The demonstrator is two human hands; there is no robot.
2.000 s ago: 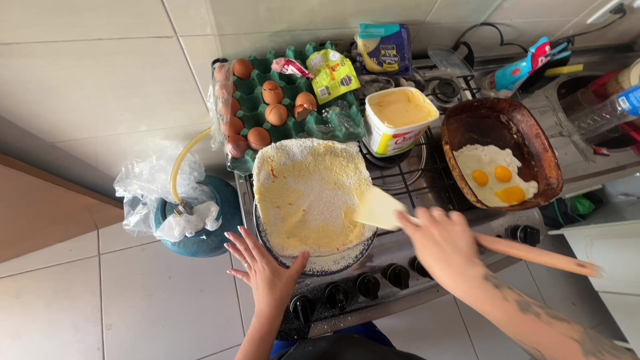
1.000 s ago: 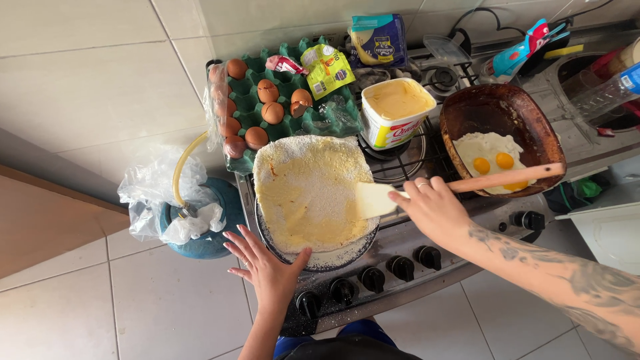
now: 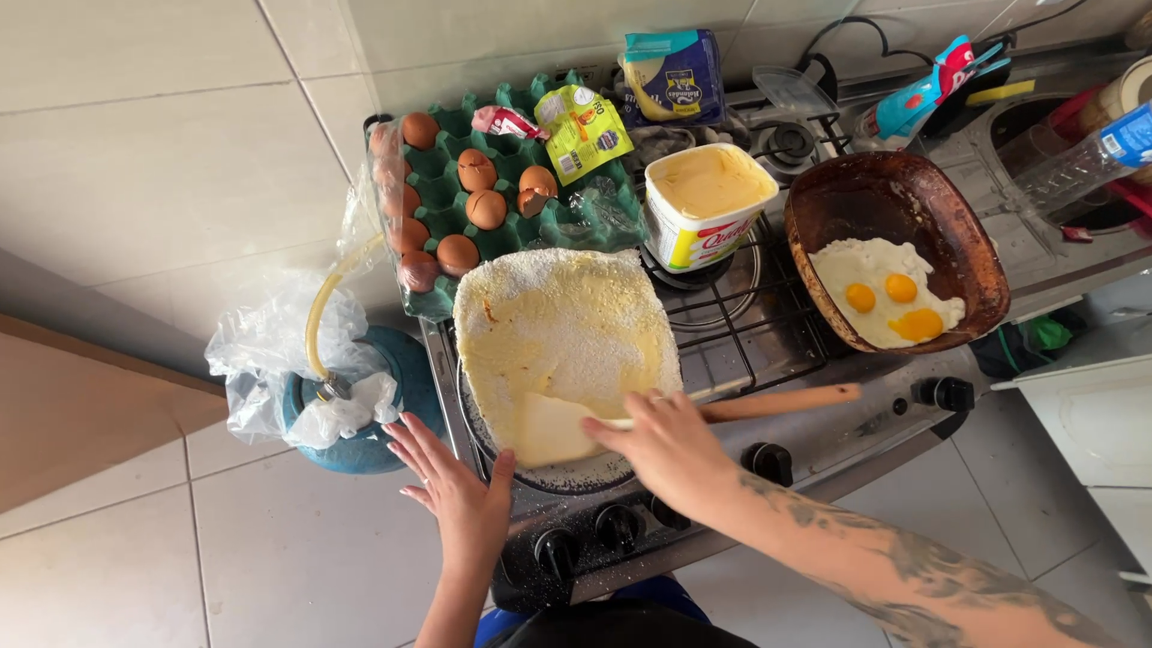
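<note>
My right hand (image 3: pixel 661 445) grips a spatula with a pale flat blade (image 3: pixel 553 430) and a wooden handle (image 3: pixel 783 403). The blade lies on the near part of a flat, roughly square tapioca-like flatbread (image 3: pixel 576 333), white and grainy with yellow spread on it. Under the flatbread is a round dark pan (image 3: pixel 594 479), dusted white at its near rim. My left hand (image 3: pixel 463 495), fingers apart and holding nothing, is at the pan's near left edge; whether its thumb touches the edge cannot be told. A tub of margarine (image 3: pixel 711 184) stands open behind and to the right.
Eggs in a green egg tray (image 3: pixel 513 238) and a yellow-green packet (image 3: pixel 583 130) are behind the pan. A worn square pan (image 3: pixel 972 261) with eggs (image 3: pixel 891 292) sits at right on the stove (image 3: pixel 846 405). A blue gas cylinder (image 3: pixel 409 360) with a hose (image 3: pixel 317 310) stands at left.
My right hand has moved the spatula blade from the flatbread's right side to its near part. My left hand stays by the pan's near left edge with its fingers spread.
</note>
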